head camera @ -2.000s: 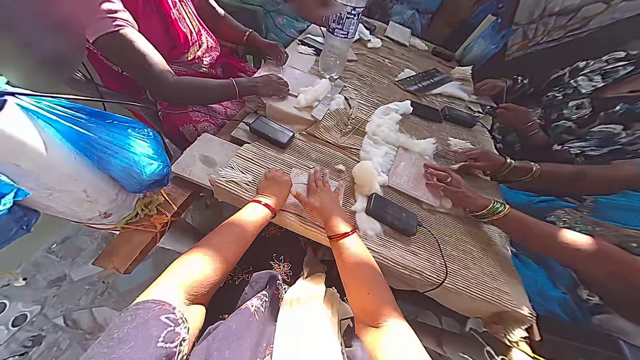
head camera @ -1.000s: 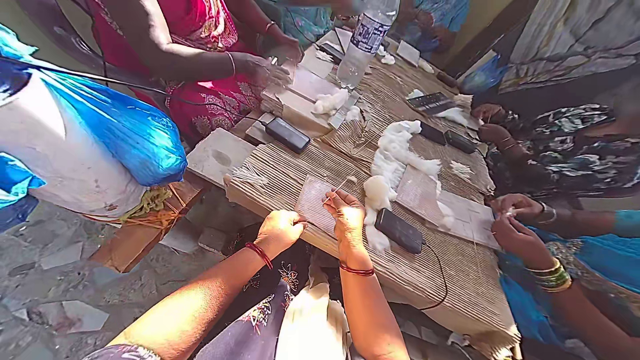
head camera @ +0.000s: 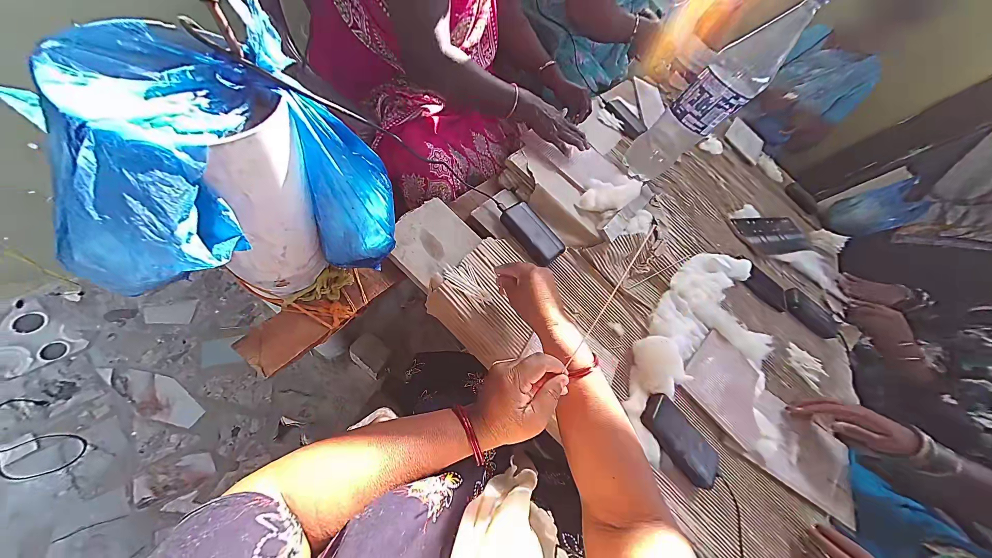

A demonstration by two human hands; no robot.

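Note:
My left hand (head camera: 525, 394) is closed on one end of a thin stick (head camera: 616, 294), which slants up to the right over the table. Crossing beyond it, my right hand (head camera: 533, 298) reaches over the corrugated cardboard (head camera: 496, 333) beside a small pile of thin white cotton wicks (head camera: 469, 280); whether its fingers hold anything is unclear. A pale board (head camera: 608, 360) lies partly hidden under my right forearm. To the right of that arm is a long heap of cotton wool (head camera: 659, 364), with a dark phone (head camera: 680, 440) on a cable beside it.
A blue plastic bag (head camera: 124, 170) surrounds a white container at left. Another dark phone (head camera: 532, 232) lies ahead, with a plastic bottle (head camera: 697, 108) beyond. People's hands rest around the table, one on a pale board (head camera: 736, 387) at right. A cable crosses from the upper left.
My right hand has moved away from the board to beside the wick pile. My left hand has lifted off the board's edge and now grips the stick. The view has swung left.

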